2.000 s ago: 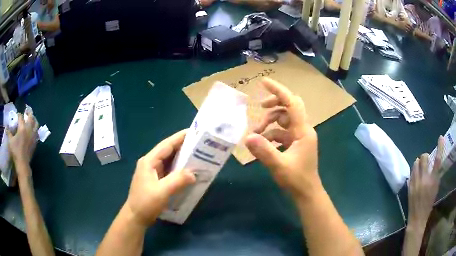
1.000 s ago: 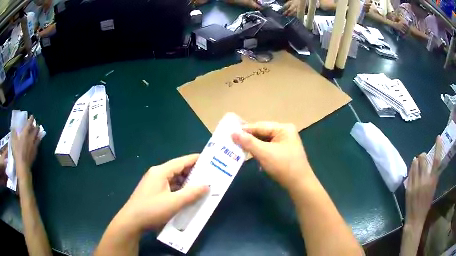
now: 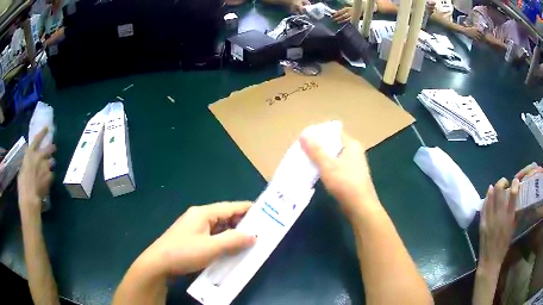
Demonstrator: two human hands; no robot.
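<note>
A white retail carton (image 3: 262,232) with blue lettering lies tilted in my left hand (image 3: 205,238), fingers and thumb on its sides, its open end up and to the right. My right hand (image 3: 342,170) grips a whitish sleeve (image 3: 314,143) that sticks out of the open end. Whatever is inside the sleeve is hidden. The carton's end flaps are blurred or covered.
Two cartons (image 3: 117,152) lie at left. A brown cardboard sheet (image 3: 309,107) with handwriting lies beyond my hands. A sleeved item (image 3: 449,184) and a stack of leaflets (image 3: 458,116) are at right. Other people's hands are at both sides. Black bins (image 3: 143,36) stand behind.
The right hand went from raised and apart to the carton's open end, then moved up and right with the sleeve, which now sticks out. The left hand still holds the carton.
</note>
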